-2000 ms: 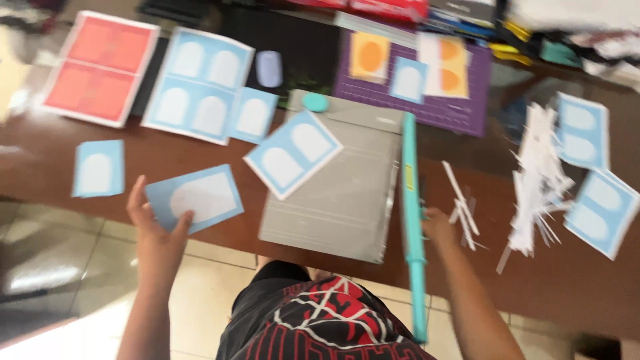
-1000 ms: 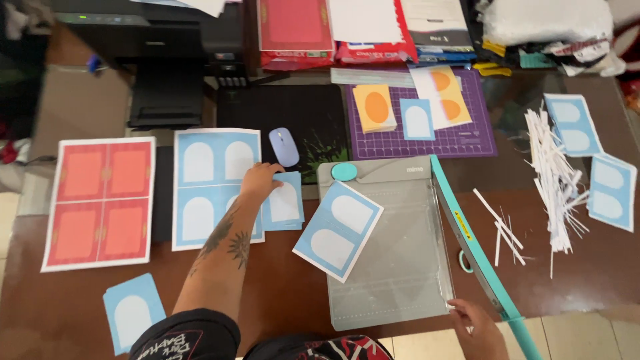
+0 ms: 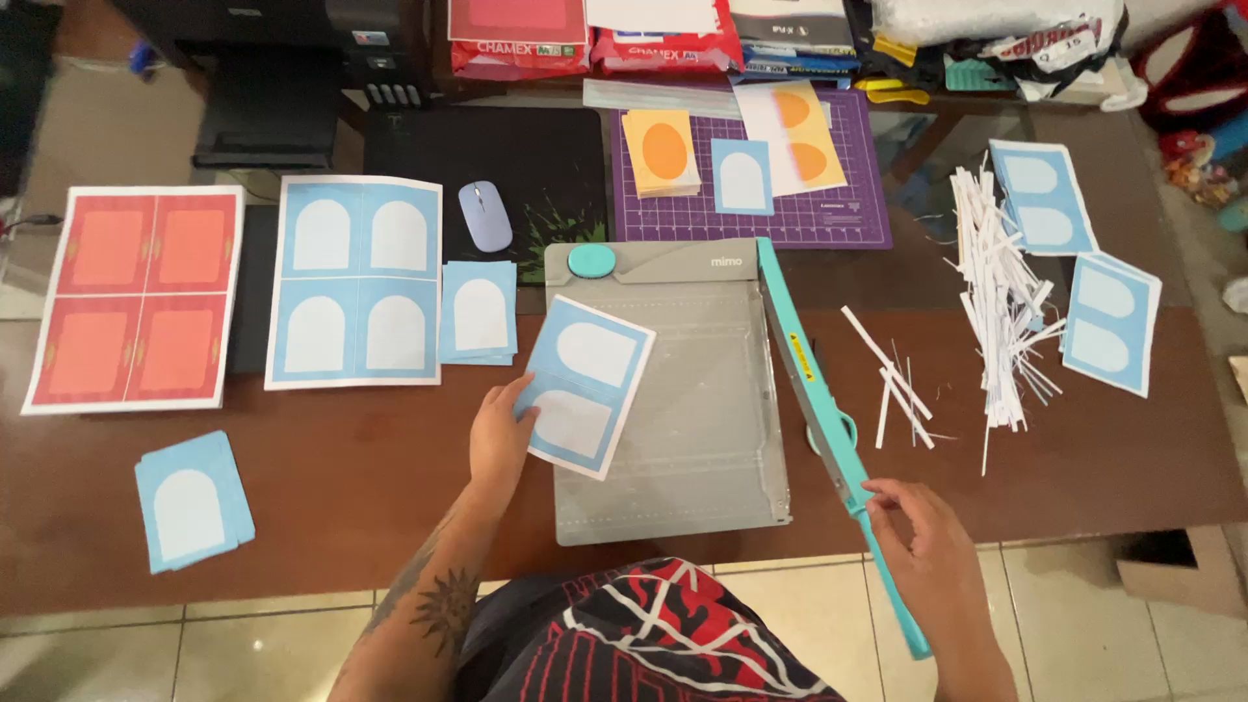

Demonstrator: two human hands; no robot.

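Note:
My left hand [image 3: 502, 434] pinches the left edge of a blue printed sheet with two white arches [image 3: 591, 386], which lies tilted over the left part of the grey paper trimmer [image 3: 682, 409]. The trimmer's teal cutting arm [image 3: 814, 390] is swung out to the right, and my right hand [image 3: 902, 522] touches it near its handle, thumb and fingers around the edge. Left of the trimmer are a small stack of blue cards [image 3: 479, 314] and a blue four-arch sheet [image 3: 354, 283]. Another stack of blue cards [image 3: 192, 502] lies near the front left.
Red printed sheets [image 3: 136, 297] lie far left. Behind are a mouse [image 3: 485, 216], a printer [image 3: 268, 107] and a purple cutting mat [image 3: 858, 195] with orange-printed paper [image 3: 663, 151]. Paper strips [image 3: 994, 302] and more blue sheets [image 3: 1111, 322] lie right.
My left hand held a blue card two seconds ago, then was at the small card stack; now it grips the two-arch sheet. My right hand has moved from the trimmer's lower right corner to the cutting arm.

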